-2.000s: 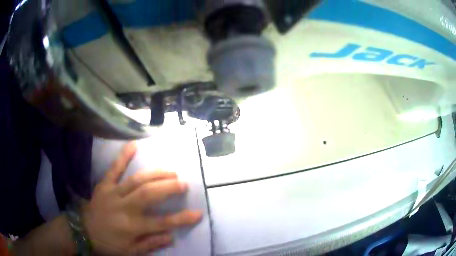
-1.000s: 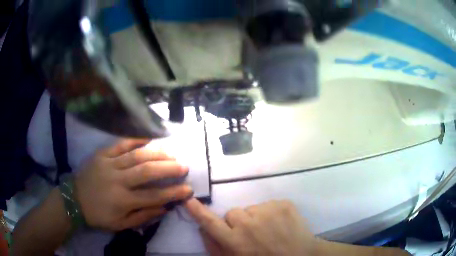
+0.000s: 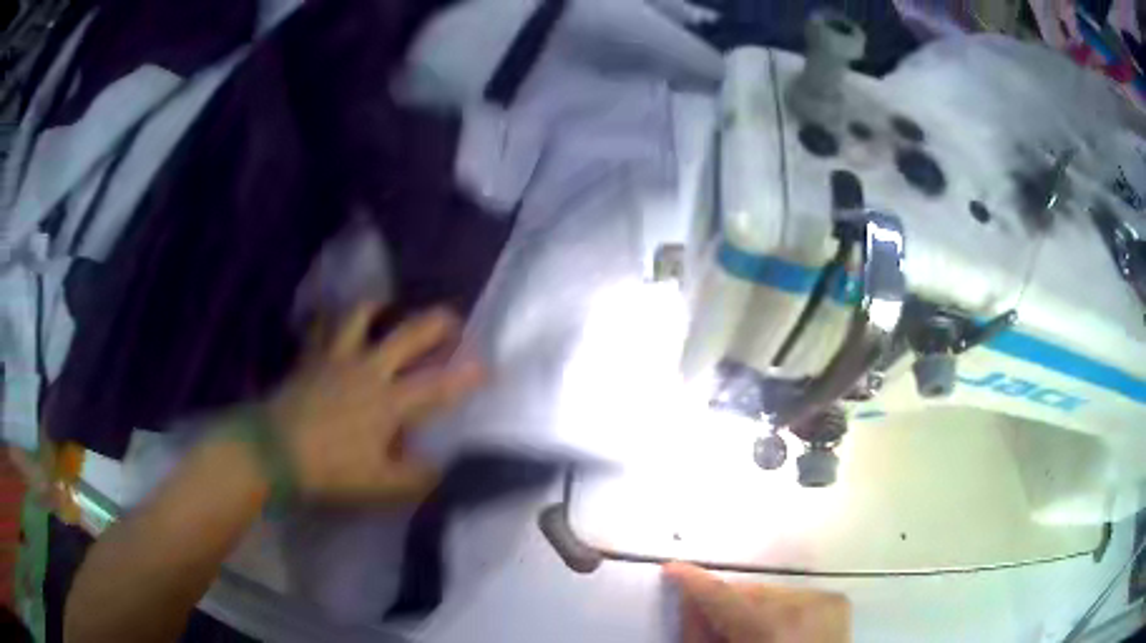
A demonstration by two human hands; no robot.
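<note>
My left hand (image 3: 377,408), blurred, lies over the grey-white fused panels (image 3: 553,276) left of the machine, fingers spread. A dark strip (image 3: 484,484) runs from near this hand towards the machine bed. My right hand (image 3: 754,609) is cut off by the bottom edge, at the front of the bed; whether it holds anything is unclear. The white sewing machine (image 3: 754,189) stands at the right. Its presser foot area is lost in lamp glare. The dark purple garment body (image 3: 251,214) is heaped at the left.
Pale cloth pieces (image 3: 32,314) hang at the far left. Dark and metal thread guides (image 3: 832,57) stand on top of the machine head. A dark oval part (image 3: 572,538) sits at the bed's front left corner. Blurred white material lies behind the machine.
The view has drawn back and shows the whole machine head and the heaped cloth. My left hand has moved left, away from the foot area, with its fingers spread. The hands are now apart.
</note>
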